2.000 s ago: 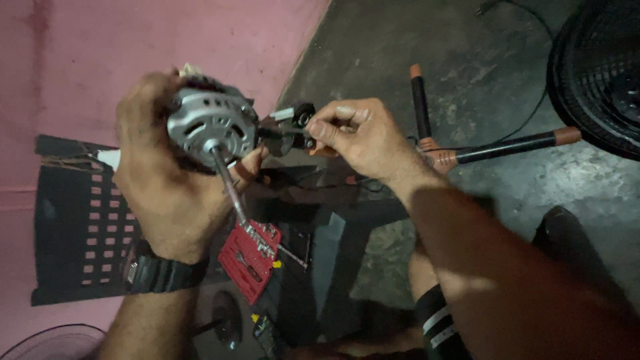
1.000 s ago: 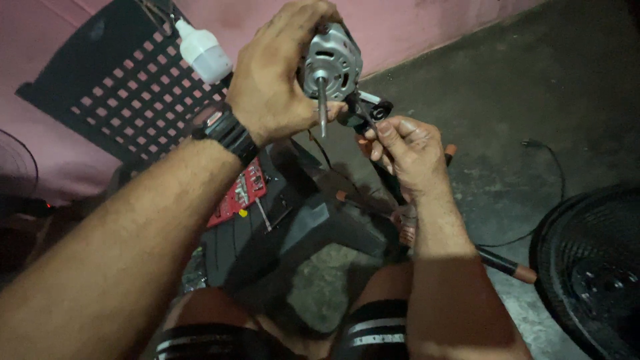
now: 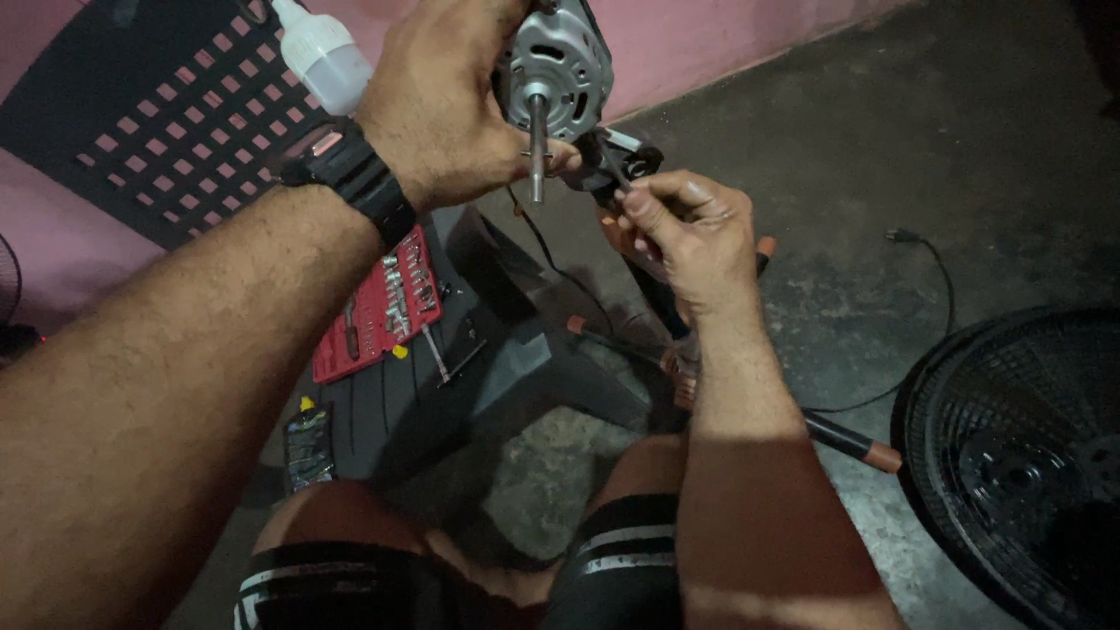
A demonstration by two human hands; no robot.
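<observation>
My left hand grips a silver electric fan motor, its thumb under the housing beside the steel shaft, which points down and has a thin cross pin through it. Just right of and below the motor is a dark bracket with a round part and a light strip. My right hand pinches a thin dark metal piece at this bracket between thumb and forefinger; its exact kind cannot be told. Beneath my right hand stands the fan's dark pole. The other fingers are partly hidden.
A red socket set case and a T-shaped tool lie on a black plastic chair. A white plastic bottle is by its backrest. Fan base legs, a black fan grille and a power plug are on the floor.
The view has shifted strongly since two seconds ago. My left hand still grips the motor, and my right hand stays at the bracket beside it.
</observation>
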